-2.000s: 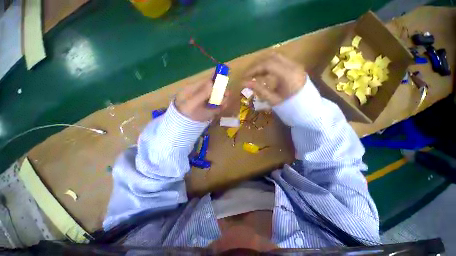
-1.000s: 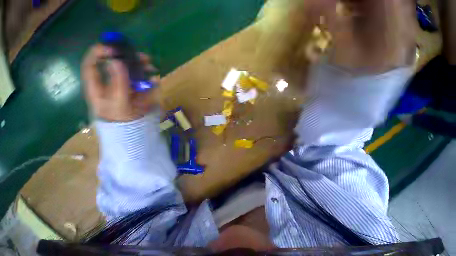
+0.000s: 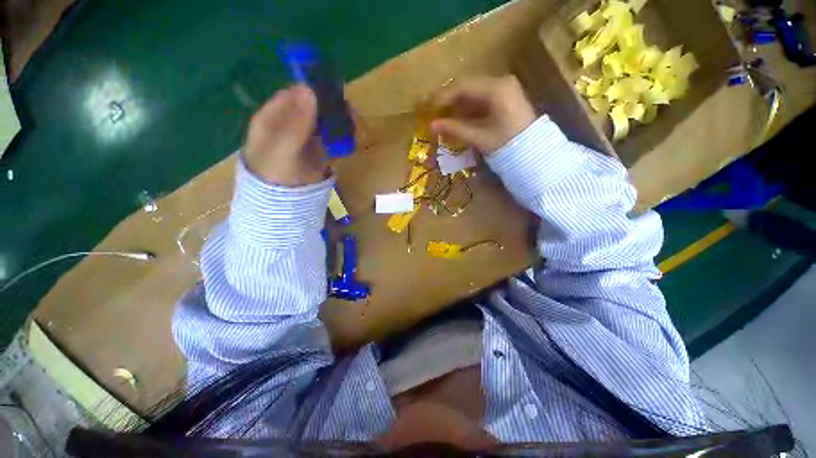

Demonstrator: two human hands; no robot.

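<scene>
My left hand [image 3: 284, 134] holds a blue battery pack [image 3: 333, 107] with its dark face showing, raised over the bench's far edge and somewhat blurred. My right hand [image 3: 483, 112] is at the cluster of orange-taped parts, fingertips together around a blurred orange-yellow piece [image 3: 426, 112]. Below it lie more orange-taped parts [image 3: 417, 182] with thin dark wires, a white pad [image 3: 394, 203] and another white piece [image 3: 454, 160]. One orange part [image 3: 445, 249] lies apart, nearer me. Blue packs [image 3: 349, 275] lie beside my left forearm, partly hidden by the sleeve.
The cardboard box [image 3: 614, 143] with peeled yellow liners [image 3: 631, 72] stands right. Dark and blue parts [image 3: 792, 36] lie beyond it. A white cable [image 3: 98, 254] lies left. The green conveyor [image 3: 179, 54] runs behind the bench. A long cream strip [image 3: 76, 376] lies at lower left.
My right hand has come back from the upper right, near the box, to the orange parts. My left hand has moved right with the pack. The pack's cream pad seen earlier is not visible.
</scene>
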